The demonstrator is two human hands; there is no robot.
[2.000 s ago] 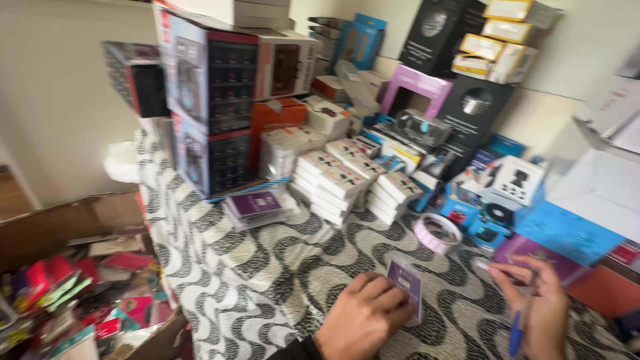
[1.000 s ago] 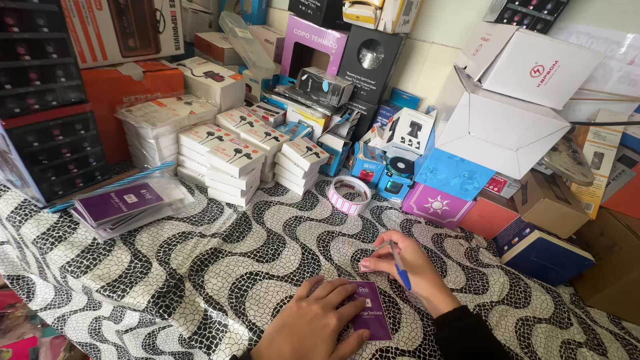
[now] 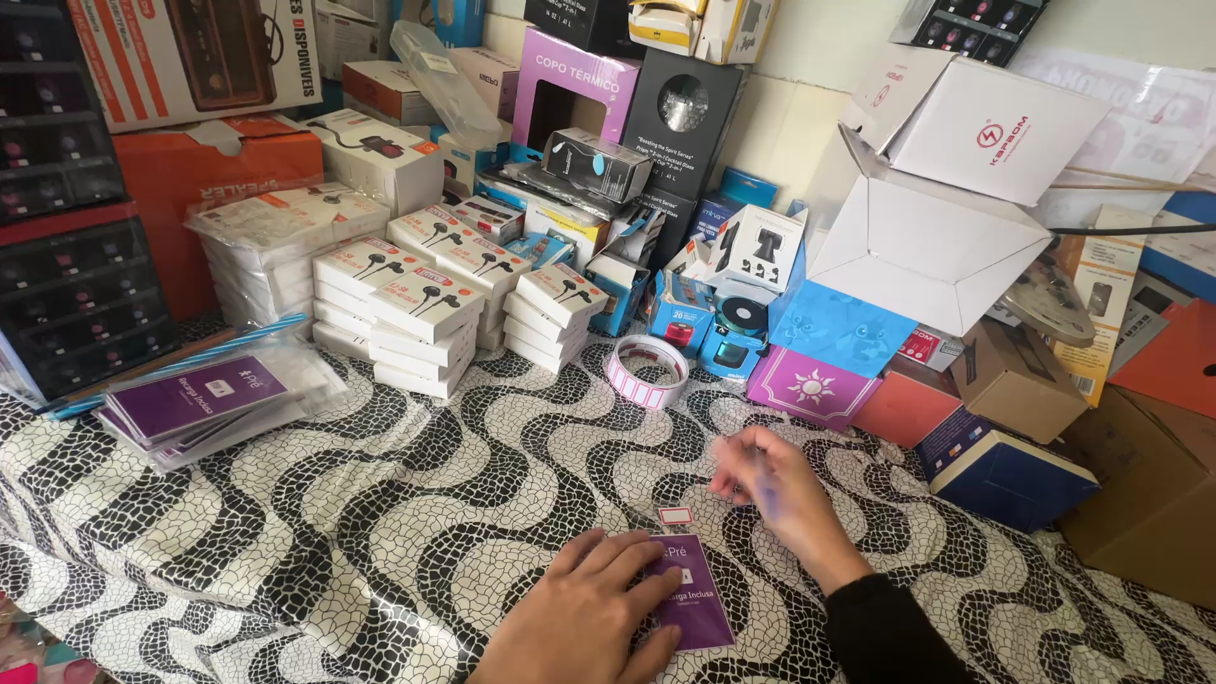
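My left hand [image 3: 598, 608] lies flat with its fingers on the left part of a purple printed card [image 3: 698, 608] in a clear sleeve. Just above the card, a small white label with a red border [image 3: 676, 516] lies by its top edge. My right hand [image 3: 774, 484] is raised to the right of the label, fingers bent and blurred; a blue pen [image 3: 768, 486] shows faintly against it. Beyond the hands stands a roll of red-bordered labels [image 3: 648, 373]. A stack of purple cards in plastic sleeves [image 3: 199, 397] lies at the left.
Stacks of white earphone boxes [image 3: 427, 304] stand behind, with a black display box [image 3: 81, 285] at the far left. Cup boxes and small blue gadget boxes rise along the wall. Open white cartons [image 3: 936, 242] and a dark blue box [image 3: 1012, 480] crowd the right side of the patterned tablecloth [image 3: 380, 532].
The small label now lies above the card, where it did not show a second ago. My right hand has shifted its pose. The view swung right after the first frame.
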